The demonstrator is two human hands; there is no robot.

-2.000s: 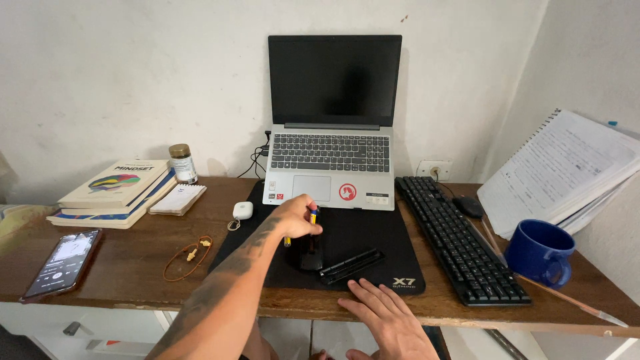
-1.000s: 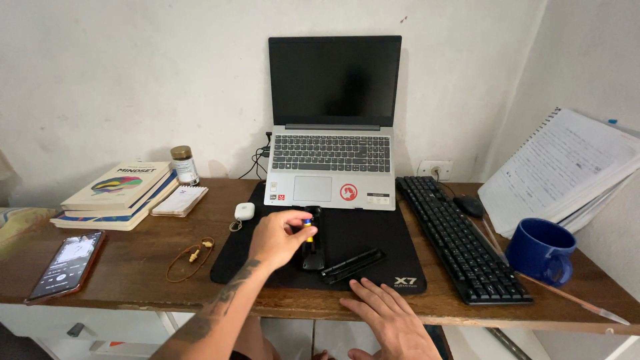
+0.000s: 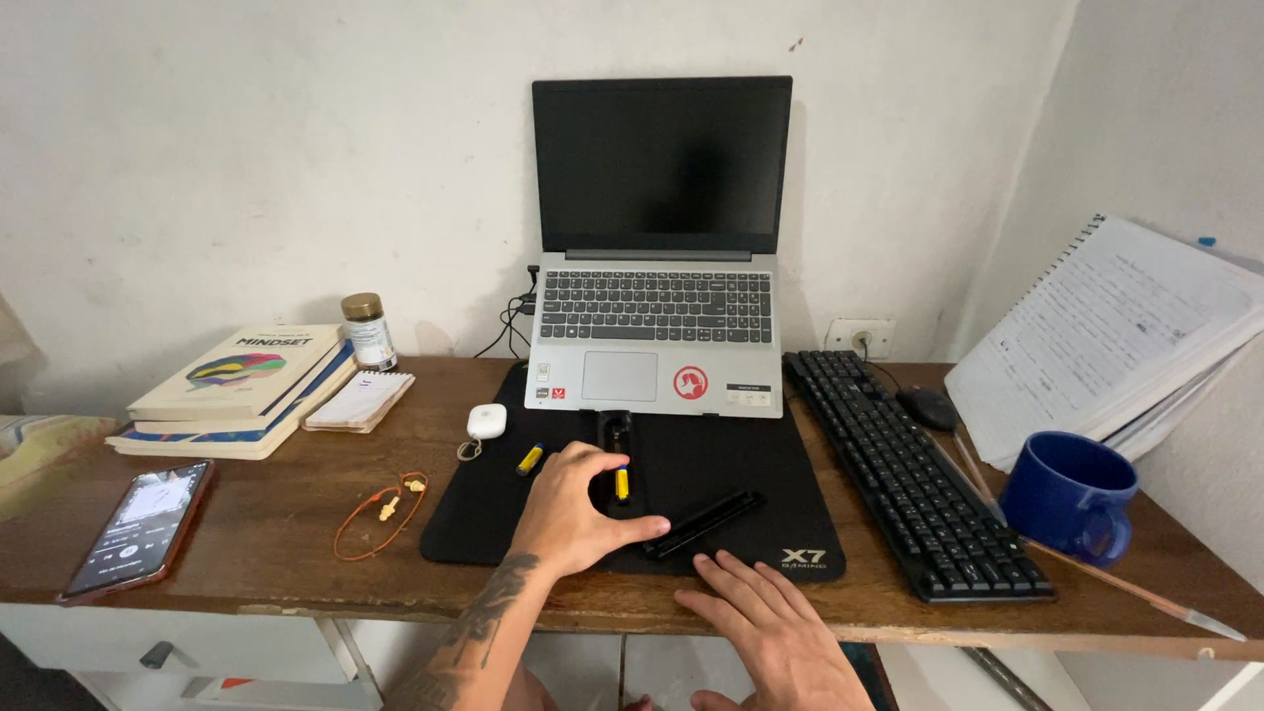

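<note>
My left hand [image 3: 578,513] is over the black mouse pad [image 3: 790,464], its thumb and index finger spread apart. The index fingertip is at the upper end of a yellow battery [image 3: 621,485], which lies in the slot of a long black plastic piece [image 3: 618,432] just in front of the laptop [image 3: 654,336]. A second yellow battery [image 3: 530,459] lies on the pad, left of that hand. The left thumb tip is at the end of a narrow black plastic part [image 3: 703,523], lying slantwise on the pad. My right hand [image 3: 765,627] rests at the desk's front edge, holding nothing.
A black keyboard [image 3: 913,474], mouse [image 3: 926,407], blue mug [image 3: 1068,494] and propped spiral notebook [image 3: 1116,336] are on the right. At left are a phone [image 3: 138,528], books [image 3: 237,375], a jar [image 3: 367,333], a notepad [image 3: 357,400], an orange cord [image 3: 380,513] and a white case [image 3: 486,422].
The left hand, earlier pinching a yellow-and-blue item over the pad, has moved lower and its fingers are spread. Two separate batteries now show. The right hand stays near the desk edge.
</note>
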